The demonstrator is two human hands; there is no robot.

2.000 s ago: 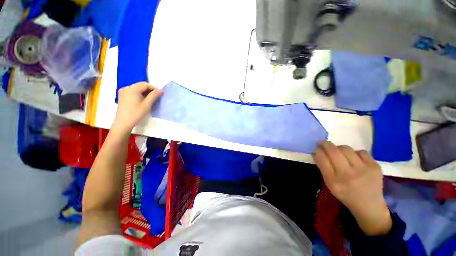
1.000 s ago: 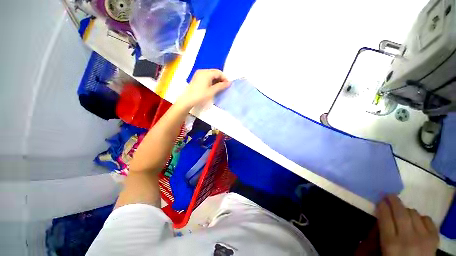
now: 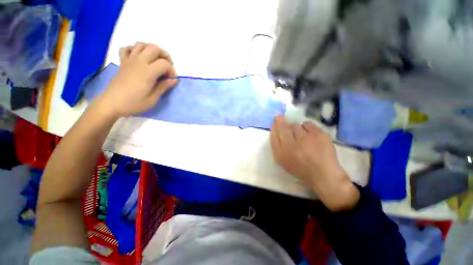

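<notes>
A pale blue collar piece (image 3: 207, 101) lies pale side up across the white table, its right end close to the needle area of the sewing machine (image 3: 316, 46). My left hand (image 3: 140, 77) is on its left part, fingers curled and thumb and finger pinching near the upper edge. My right hand (image 3: 306, 152) holds the lower right corner with its fingertips, just in front of the needle area. The machine head is blurred, and I cannot tell whether the cloth is under the presser foot.
A bright blue strip (image 3: 93, 46) lies at the left. Pale blue pieces (image 3: 363, 116), a bright blue piece (image 3: 391, 165) and a smartphone (image 3: 438, 185) lie right of the machine. A red basket (image 3: 140, 217) holding blue cloth is below the table. A plastic bag (image 3: 31, 44) is far left.
The collar piece has moved from the table's front edge to the machine's needle area. My left hand has shifted from its left end further along it. The view has turned back right.
</notes>
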